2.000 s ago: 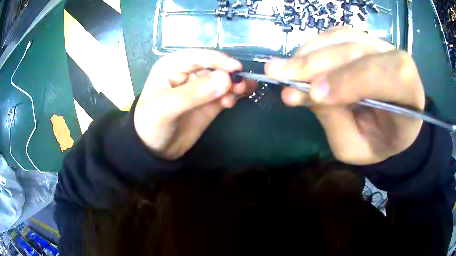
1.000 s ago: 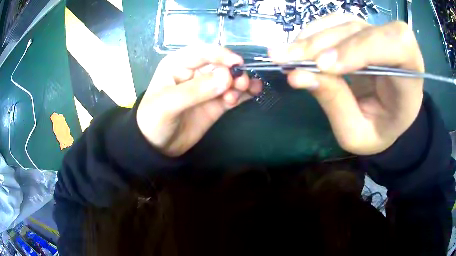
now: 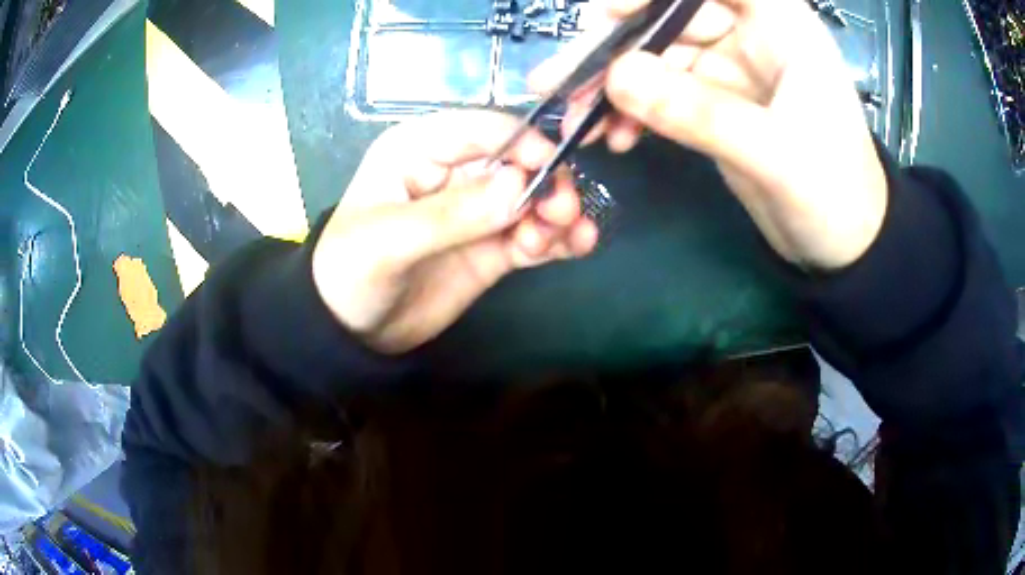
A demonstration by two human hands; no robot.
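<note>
My left hand is held palm-up left of centre, thumb and fingertips pinched together. The small dark module seen there earlier is hidden now by the fingers and tweezers. My right hand grips the dark tweezers, which slant down to the left. Their two prongs are apart, with both tips at the left thumb and fingertips. A small sheet with a grid of tiny pieces lies on the green bench just right of the left fingertips, partly covered by them.
A clear plastic tray with loose black and silvery modules lies behind the hands. Yellow-and-black hazard tape, an orange-tan scrap and a white cable are at left. Gold-and-black parts show at the upper right edge.
My right hand has moved up and left and turned, so the tweezers went from nearly level to steeply slanted, prongs wider apart. My left hand stays nearly in place; the dark module no longer shows.
</note>
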